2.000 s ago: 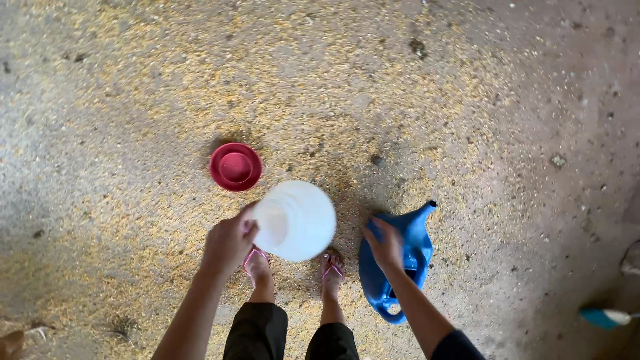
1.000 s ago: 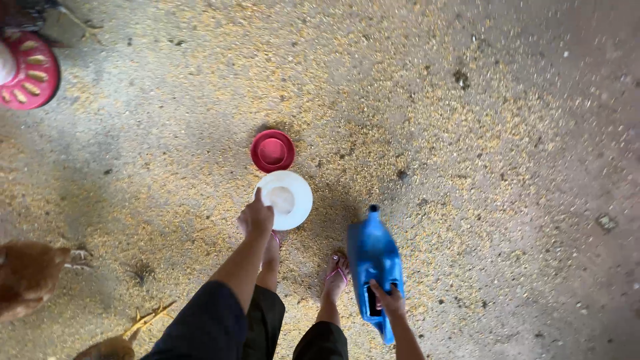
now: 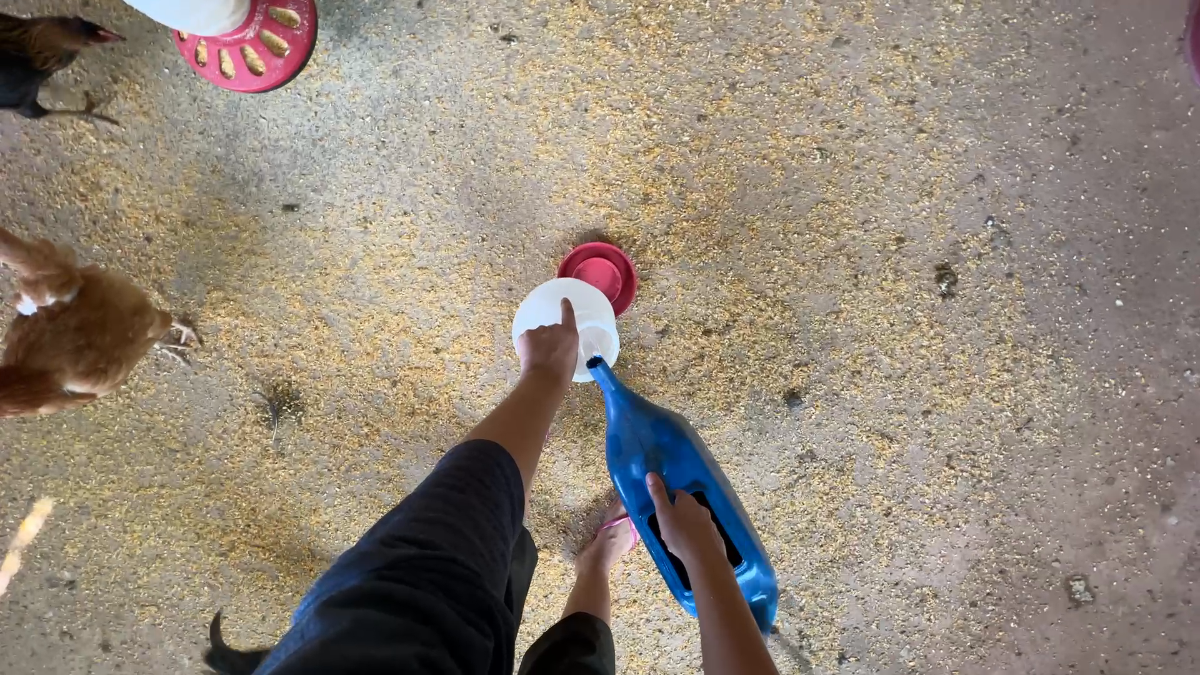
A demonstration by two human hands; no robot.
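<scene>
My left hand (image 3: 548,349) holds a white translucent plastic drinker jar (image 3: 539,305), its index finger stretched along the side. Just behind the jar, a round red plastic drinker base (image 3: 600,272) lies on the floor, partly covered by the jar. A blue plastic watering can (image 3: 656,431) is in my right hand (image 3: 689,525), at the cut-out opening of its body. Its spout tip is over the jar's opening, where something clear, seemingly water, shows at the spout. The fingers of my right hand are partly hidden inside the can's opening.
A red and white poultry feeder (image 3: 253,56) stands at the top left. A brown chicken (image 3: 84,328) is at the left, and a dark chicken (image 3: 37,56) at the upper left corner. Yellow grain bits cover the concrete floor (image 3: 844,281). My foot in a pink flip-flop (image 3: 611,539) is beside the can.
The blue can has tilted, and its spout has moved left to the jar's opening. The jar has been tipped toward the spout, still in my left hand. The red base stays on the floor.
</scene>
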